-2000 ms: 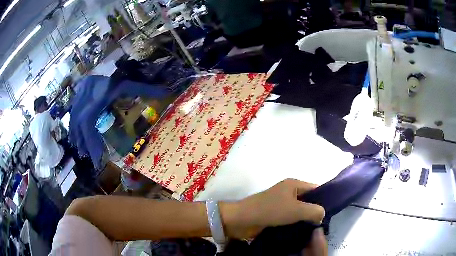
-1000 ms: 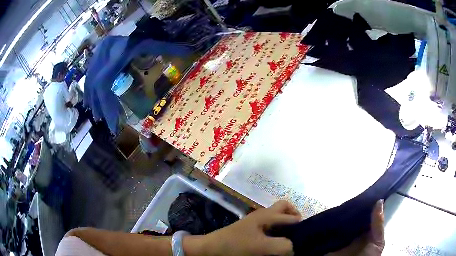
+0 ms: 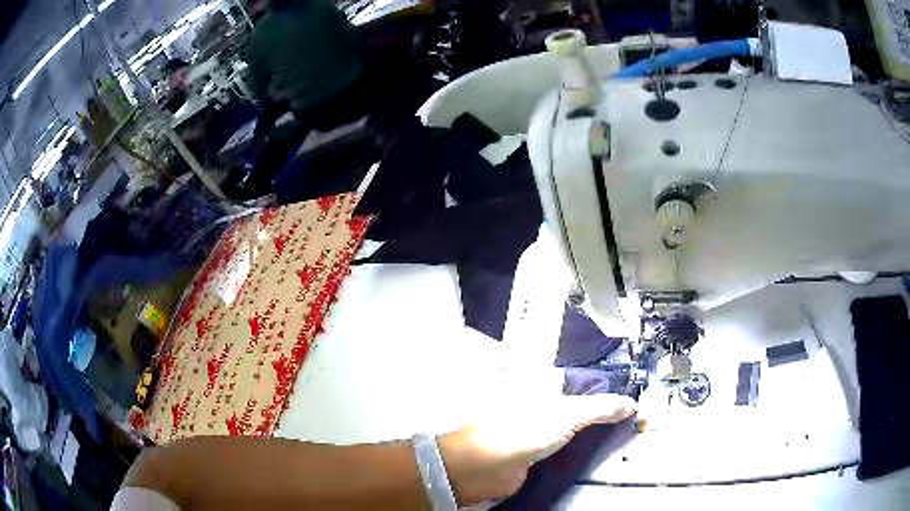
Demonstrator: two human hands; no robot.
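My left hand point(image 3: 534, 439) reaches in from the lower left with a pale band at the wrist. It holds a dark fabric piece point(image 3: 571, 467), its fingertips close to the presser foot and needle point(image 3: 644, 374) of the white sewing machine point(image 3: 738, 190). The cloth runs under the hand, and a purplish part shows at the foot under the bright lamp. The undersides of the fingers are hidden. My right hand is not in view; a small brownish spot beside the left fingertips is too small to identify.
Dark cut panels point(image 3: 449, 215) are heaped behind the white table point(image 3: 389, 349). A tan board with red print point(image 3: 264, 309) lies at left. A dark rectangular piece point(image 3: 883, 384) lies at far right. A person in dark green point(image 3: 304, 55) is in the background.
The view has swung right onto the machine. My left hand has moved up the cloth to the needle, and the long stretch of fabric held towards me no longer shows. My right hand has left view.
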